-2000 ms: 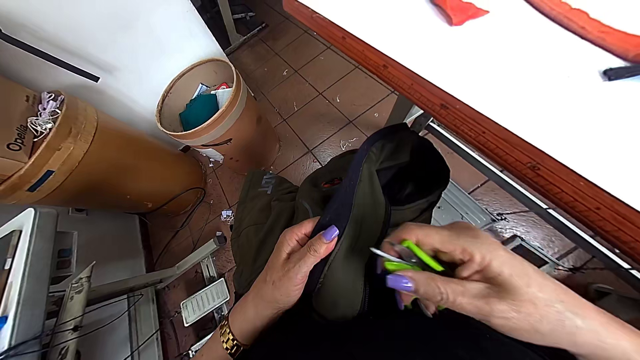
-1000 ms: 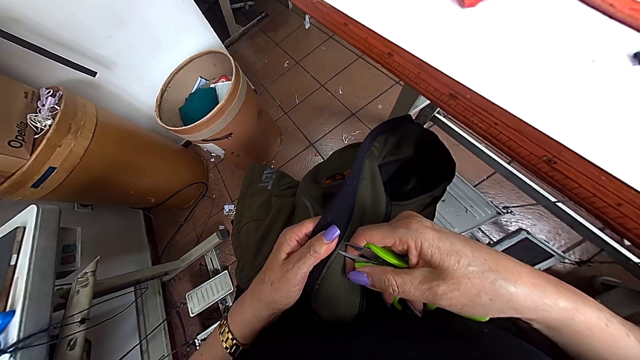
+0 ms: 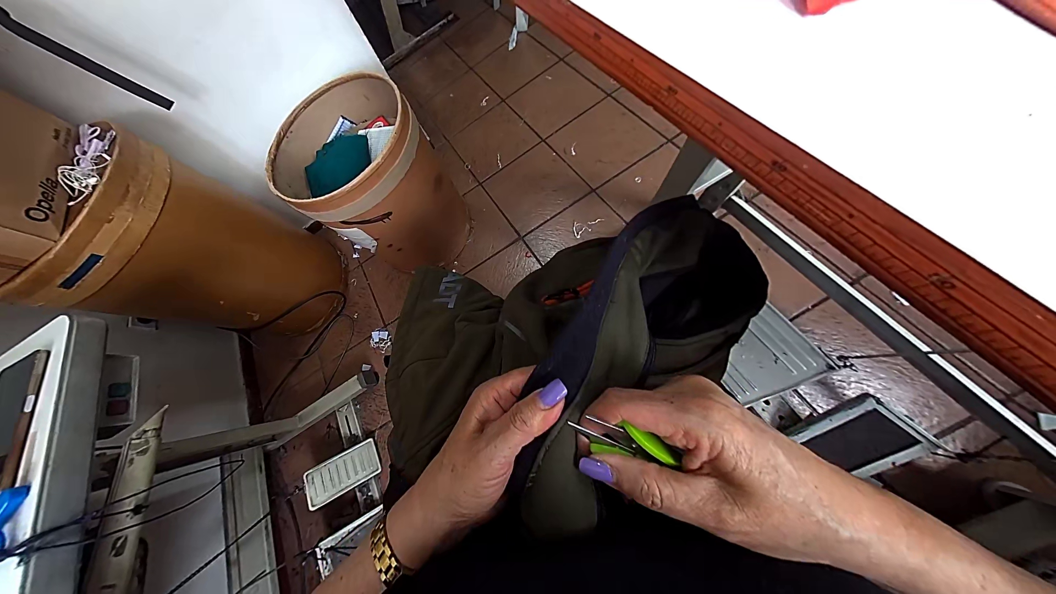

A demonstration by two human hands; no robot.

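A dark olive fabric garment (image 3: 462, 346) with a navy inner band hangs over my lap, its opening facing up at the right. My left hand (image 3: 495, 445), with a gold watch at the wrist, pinches the band's edge between thumb and fingers. Small green-handled thread snips (image 3: 652, 444) are in my right hand (image 3: 685, 454). Their metal blades point left, at the garment's edge just right of my left thumb, and look slightly apart. Whether they touch the fabric I cannot tell.
A white table with a reddish wooden edge (image 3: 784, 169) crosses the upper right. Fabric scraps lie in a fibre drum (image 3: 412, 206); a larger drum (image 3: 223, 239) stands left. Metal frames, pedals (image 3: 342, 474) and cables are low around me. Thread bits litter the tiled floor (image 3: 536, 190).
The snips have turned in my right hand, their blades now closer to the garment's edge than two seconds ago. My left hand keeps its pinch on the band.
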